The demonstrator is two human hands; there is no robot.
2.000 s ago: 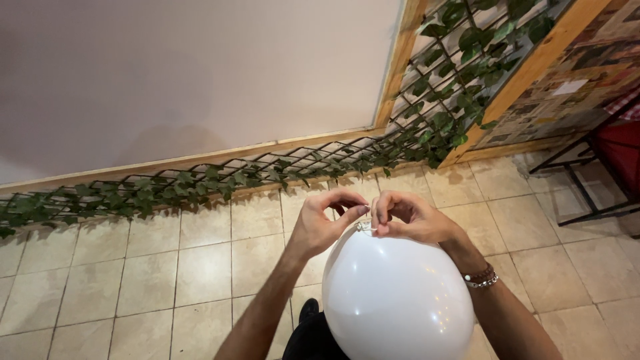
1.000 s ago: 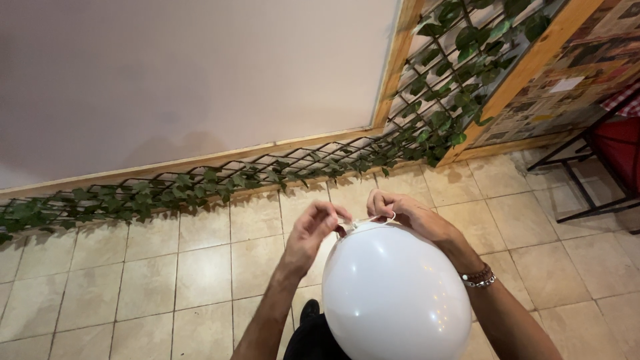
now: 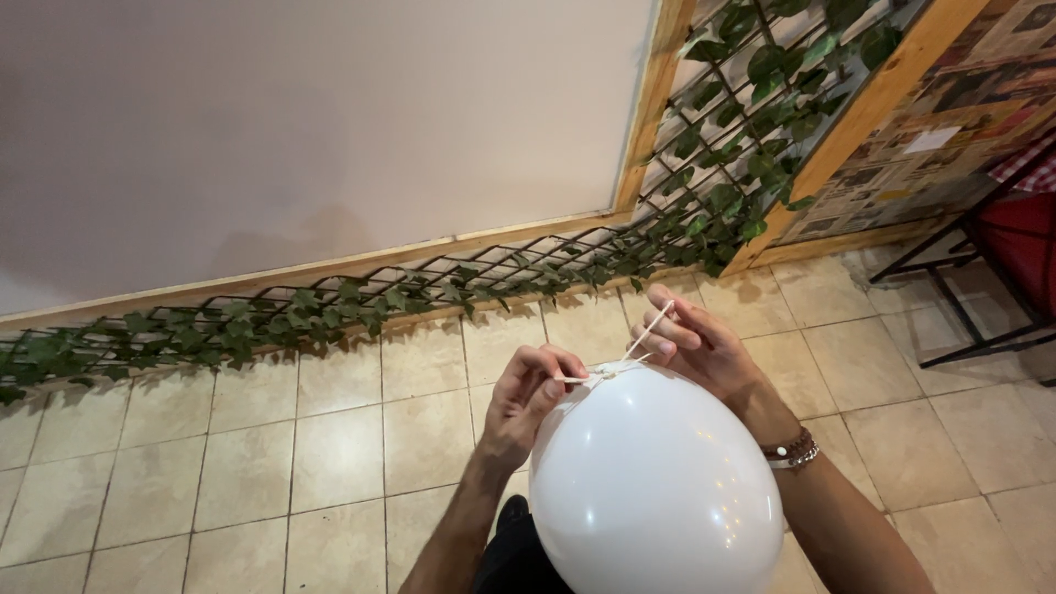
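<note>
An inflated white balloon (image 3: 656, 487) is in front of my body, its knotted neck (image 3: 612, 369) pointing up and away from me. White string (image 3: 648, 332) runs from the neck to both hands. My left hand (image 3: 536, 396) pinches one part of the string between thumb and fingers, beside the balloon's upper left. My right hand (image 3: 689, 338) is raised above the balloon's upper right, with a taut stretch of string at its fingertips and another strand near its lower fingers. Bracelets circle the right wrist.
Beige floor tiles (image 3: 338, 445) lie below. A wood-framed wall panel (image 3: 330, 124) and a lattice with leafy vines (image 3: 726, 165) stand ahead. At the right is a red-seated chair with a black metal frame (image 3: 949, 305). A black shoe (image 3: 513, 510) shows beneath me.
My right hand has risen away from the balloon's neck and draws a stretch of string up with it. The hands, close together two seconds ago, are now farther apart.
</note>
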